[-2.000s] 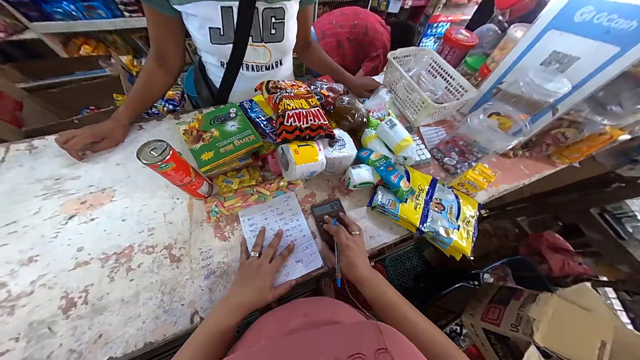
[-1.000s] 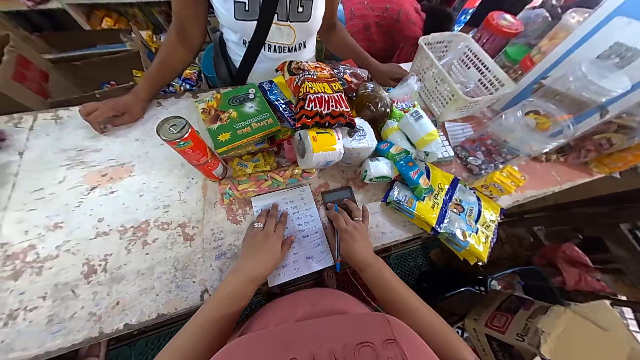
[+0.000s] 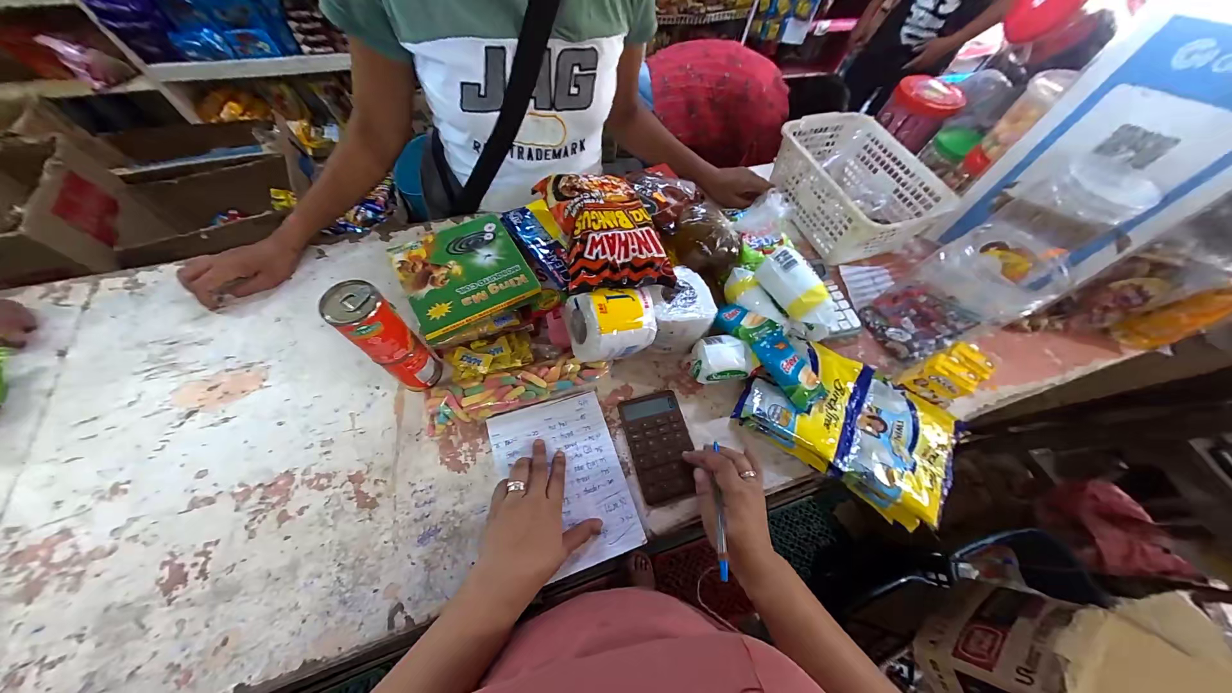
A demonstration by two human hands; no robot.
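Observation:
My left hand (image 3: 532, 515) lies with spread fingers on a handwritten sheet of paper (image 3: 602, 472) at the counter's near edge. A blue ballpoint pen (image 3: 721, 529) is held in my right hand (image 3: 736, 496), whose fingertips are at the right edge of a brown calculator (image 3: 656, 443). Beyond the paper are a bag of gummy candy (image 3: 510, 390), a red can (image 3: 380, 337), a green box of mosquito coils (image 3: 462, 274) and a toilet paper roll (image 3: 611, 325). A red and black snack bag (image 3: 611, 236) tops the pile. Yellow and blue milk powder packs (image 3: 866, 428) lie to the right.
Across the worn white counter (image 3: 202, 462) stands a person (image 3: 539, 106), one hand resting on it at the left. A white plastic basket (image 3: 857, 192), clear jars (image 3: 1107, 192) and a blue-and-white sign board (image 3: 1136, 125) are at the right. Cardboard boxes (image 3: 1001, 635) sit below, right.
My right hand has moved off the calculator's face to its right edge, still with the pen. My left hand remains on the paper.

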